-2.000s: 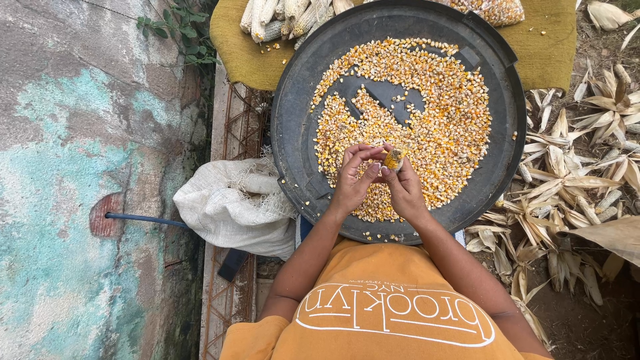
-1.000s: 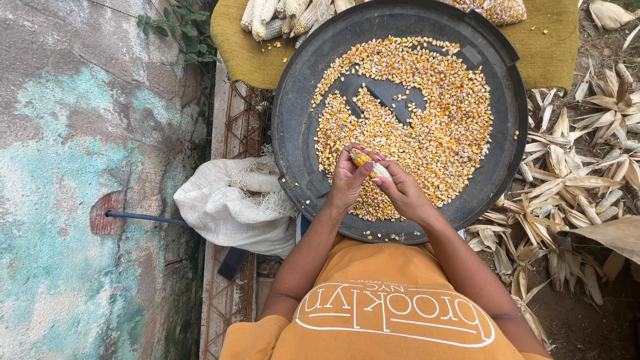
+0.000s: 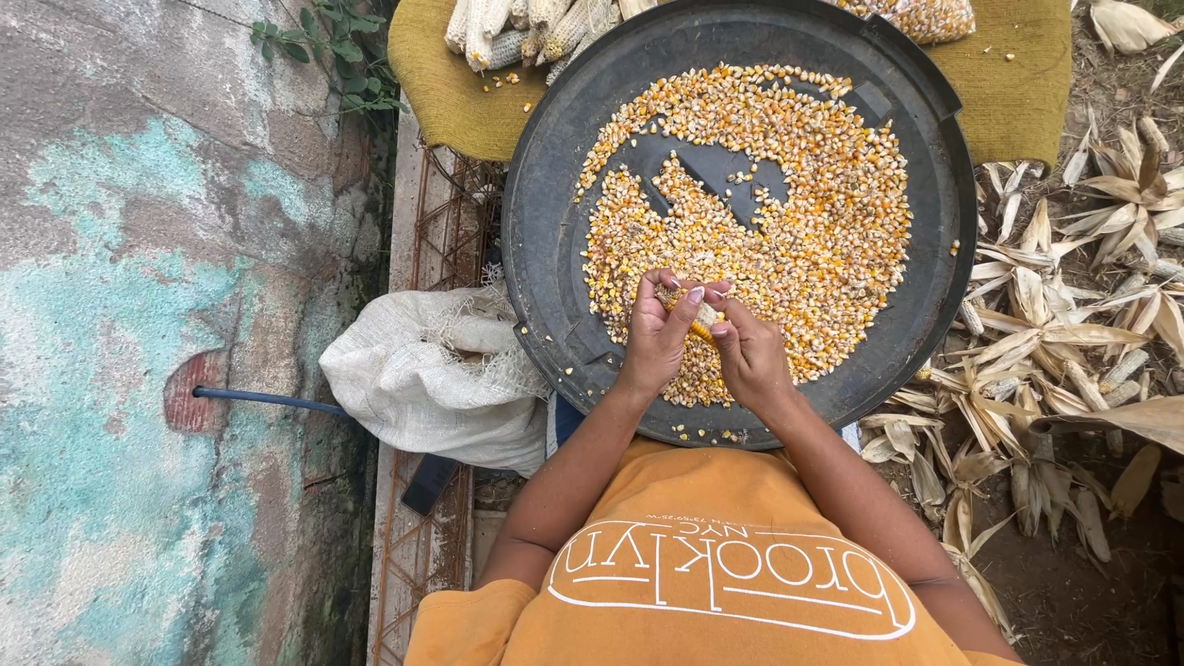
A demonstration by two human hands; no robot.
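A partly shelled corn cob (image 3: 705,319), with yellow kernels along one side and pale bare cob showing, is held between both hands over a round black tray (image 3: 546,268). My left hand (image 3: 659,333) grips it from the left, thumb on top. On its right side, my right hand (image 3: 751,350) has thumb and fingers closed on the same cob. Loose yellow and white corn kernels (image 3: 832,222) lie spread over the tray below and beyond my hands, and the dark tray bottom shows through in patches.
Bare cobs (image 3: 518,28) and a clear bag of kernels (image 3: 925,17) lie on a mustard cloth (image 3: 1017,83). A white woven sack (image 3: 416,370) stands left, near a phone-like dark object (image 3: 430,483) and a weathered wall (image 3: 120,370). Corn husks (image 3: 1045,324) cover ground at right.
The cob has turned in my hands, which stay near the tray's lower middle. More pale bare cob faced up a second ago; two seconds ago its end pointed upward.
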